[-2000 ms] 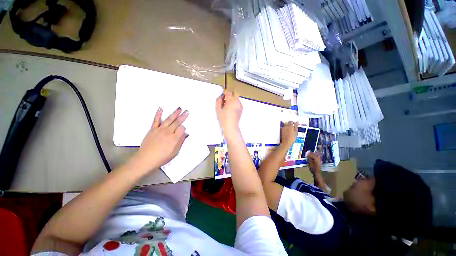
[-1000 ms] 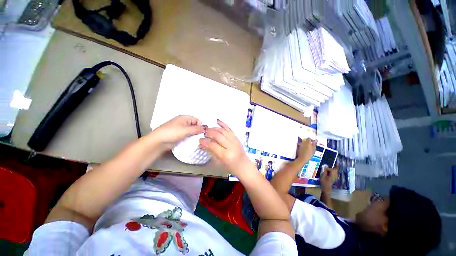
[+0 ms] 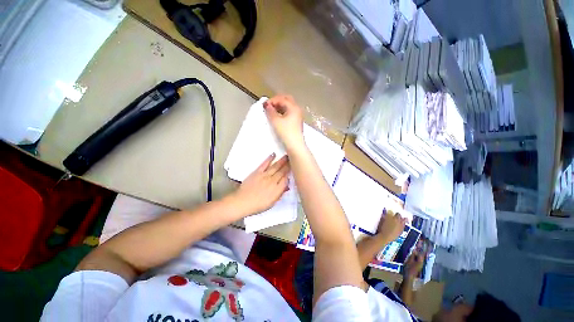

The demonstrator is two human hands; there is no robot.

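A white board [image 3: 318, 154] lies on the bench in front of me. A smaller white sheet [image 3: 274, 217] lies partly on it and reaches past its near edge. My left hand [image 3: 264, 185] rests flat on the white surface with its fingers spread. My right hand [image 3: 284, 118] is at the board's far left corner, its fingers curled with the fingertips together; whether they pinch the sheet or the board is hard to tell. A black electric screwdriver [image 3: 123, 129] lies on the bench to the left, its cord curving towards me.
A black head strap [image 3: 208, 34] lies on brown cardboard [image 3: 296, 50] at the far side. Stacked white boards [image 3: 390, 135], partly in clear plastic, stand at the right. A coworker's hand [image 3: 391, 226] is over printed sheets [image 3: 399, 248] to the right. A red stool [image 3: 22, 217] is at lower left.
My hands were together pinching a small white piece over the board's near edge. They have separated, the right moving to the far corner, the left lying flat. The view has shifted left.
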